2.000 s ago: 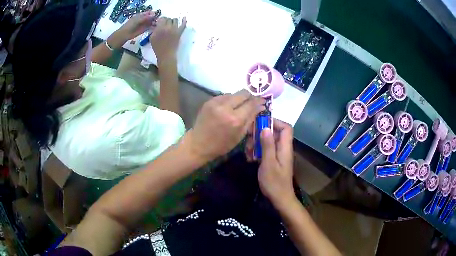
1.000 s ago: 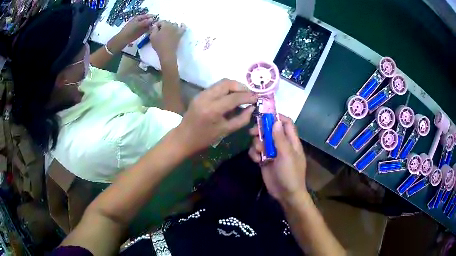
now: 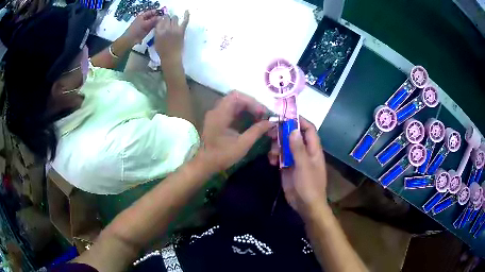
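Observation:
An open pink handheld fan (image 3: pixel 287 105) is upright in front of me, its round spoked head at the top and a blue battery cell (image 3: pixel 287 142) in its handle. My right hand (image 3: pixel 304 164) grips the lower handle, thumb over the cell's right side. My left hand (image 3: pixel 231 133) is at the handle's left edge, with thumb and fingertips at a small light piece (image 3: pixel 274 119), which looks like the circuit board. The piece is mostly hidden by the fingers. Thin dark wires run down from the fan head.
A black parts tray (image 3: pixel 351 54) of boards lies beyond the fan, beside a white work sheet (image 3: pixel 239 58) with tiny pink bits. Several open pink fans (image 3: pixel 385 118) lie on the green surface at right. A coworker in pale green (image 3: pixel 122 133) works at left. Cartons (image 3: pixel 367 234) stand below the line.
The small board has come away from the upper handle to its left edge, at my left fingertips. The left fingers have spread somewhat. My right hand still holds the fan.

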